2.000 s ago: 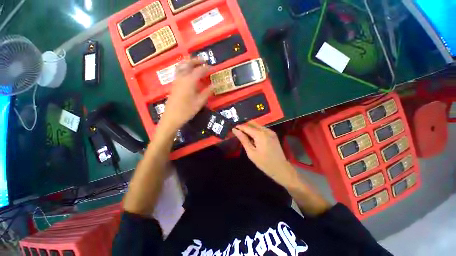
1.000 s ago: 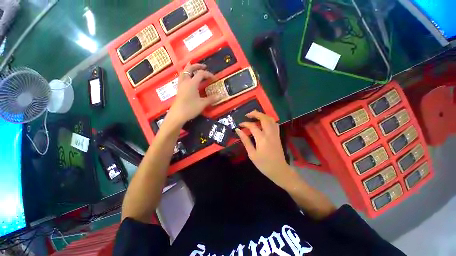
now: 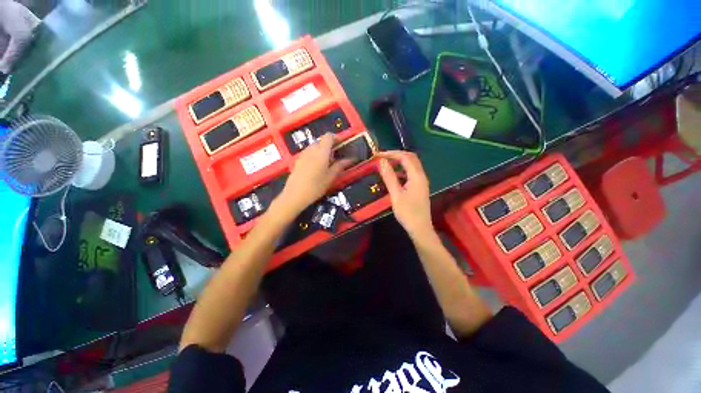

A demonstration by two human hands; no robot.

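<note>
A red phone tray (image 3: pixel 219 173) lies on the green bench. A gold keypad phone (image 3: pixel 355 150) is at its right column, between my hands. My left hand (image 3: pixel 311 173) holds the phone's keypad end and covers its keys. My right hand (image 3: pixel 407 184) has its thumb and fingertips at the screen end; any small part between them is too small to tell. Black phones lie face down in slots above (image 3: pixel 321 130) and below (image 3: pixel 365 190). Another black phone (image 3: pixel 306 224) lies askew near the tray's front edge, with white labels. Gold phones (image 3: pixel 233 129) lie face up at the upper left.
Barcode scanners lie left (image 3: pixel 181 234) and right (image 3: pixel 393 119) of the tray. A dark smartphone (image 3: pixel 398 47), a green-edged mouse mat (image 3: pixel 500 115), a white fan (image 3: pixel 46 153) and a black device (image 3: pixel 151 156) are on the bench. A red tray stack (image 3: pixel 492 253) stands at right.
My right hand has moved from the lower slot up to the gold phone's screen end. My left hand has closed over its keypad end. The view has shifted, showing more of the bench beyond the tray.
</note>
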